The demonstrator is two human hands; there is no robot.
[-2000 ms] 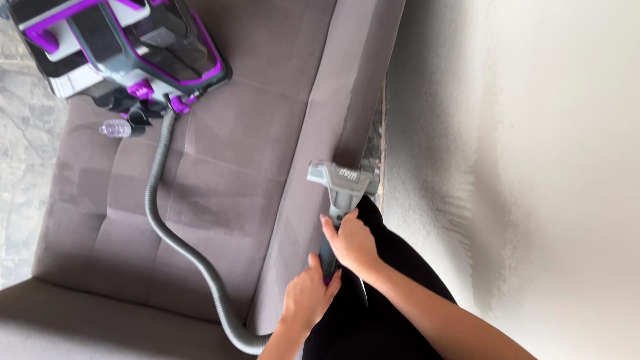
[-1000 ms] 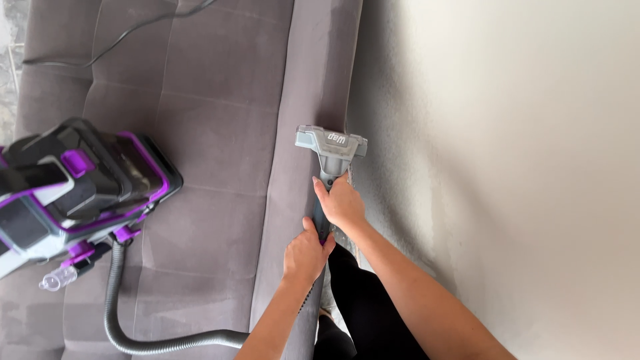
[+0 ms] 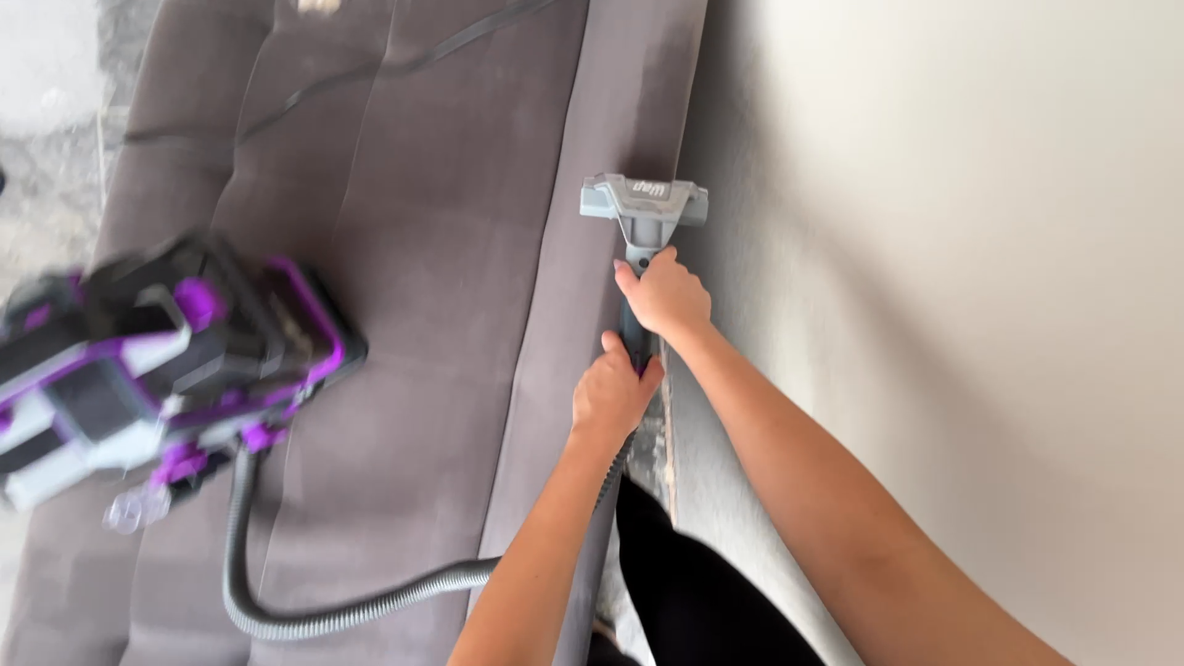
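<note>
Both my hands grip the dark handle of a grey WAP upholstery cleaner nozzle (image 3: 646, 199). My right hand (image 3: 668, 294) is closed round its neck, just below the clear wide head; my left hand (image 3: 612, 388) holds the handle's lower end. The nozzle head lies across the top of the grey sofa's backrest (image 3: 592, 120), its right end past the edge. A darker patch of fabric shows beyond it. A ribbed grey hose (image 3: 351, 624) runs from a black and purple extraction cleaner (image 3: 185, 361), blurred, on the tufted sofa seat, and passes behind my left forearm.
A pale wall (image 3: 971, 231) rises close along the right of the sofa. A dark power cord (image 3: 444, 51) crosses the upper part of the seat. Stone-like floor (image 3: 55, 203) shows at the left, and a narrow strip of floor lies between sofa and wall. My black-clothed leg is at the bottom.
The view has shifted along the sofa, bringing the cord into sight. Both hands have stayed on the nozzle handle, and the nozzle has moved along the top of the backrest.
</note>
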